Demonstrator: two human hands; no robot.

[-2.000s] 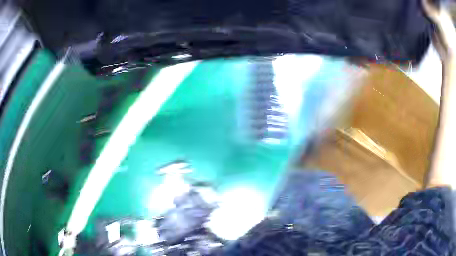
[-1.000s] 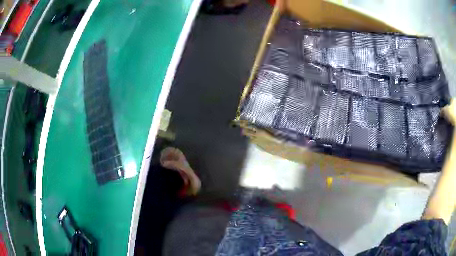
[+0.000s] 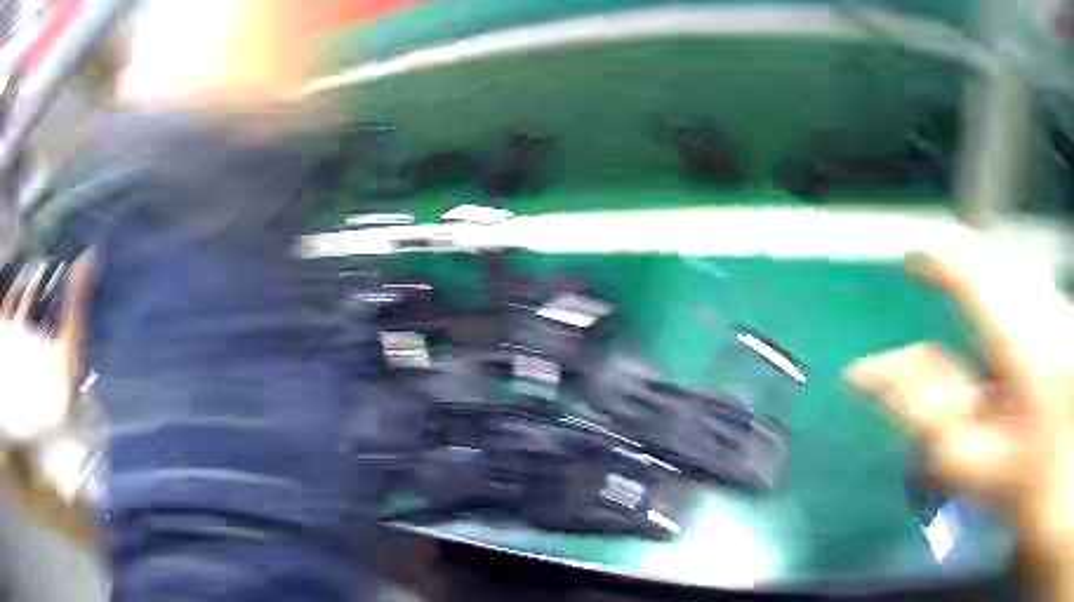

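The view is strongly blurred. Black plastic housings [image 3: 554, 453] lie jumbled on the green bench [image 3: 842, 294] in the middle, some with pale strips and glossy edges. My right hand [image 3: 972, 406] is at the right, above the bench and beside the heap, with its fingers apart and nothing visible in them. A wide dark blue sleeve or garment [image 3: 236, 400] fills the left side and hides part of the heap. A blurred hand [image 3: 41, 376] shows at the far left edge. I cannot tell whether either is mine.
A white strip [image 3: 707, 232] runs across behind the heap. Beyond it, dark items [image 3: 701, 147] lie blurred on the green surface. A pale upright post [image 3: 995, 129] stands at the upper right. The bench's near edge [image 3: 518, 553] curves below the heap.
The view has swung from the carton of black trays and floor back to the bench. The heap now fills the middle, the blue garment has appeared, and my right hand is over the bench.
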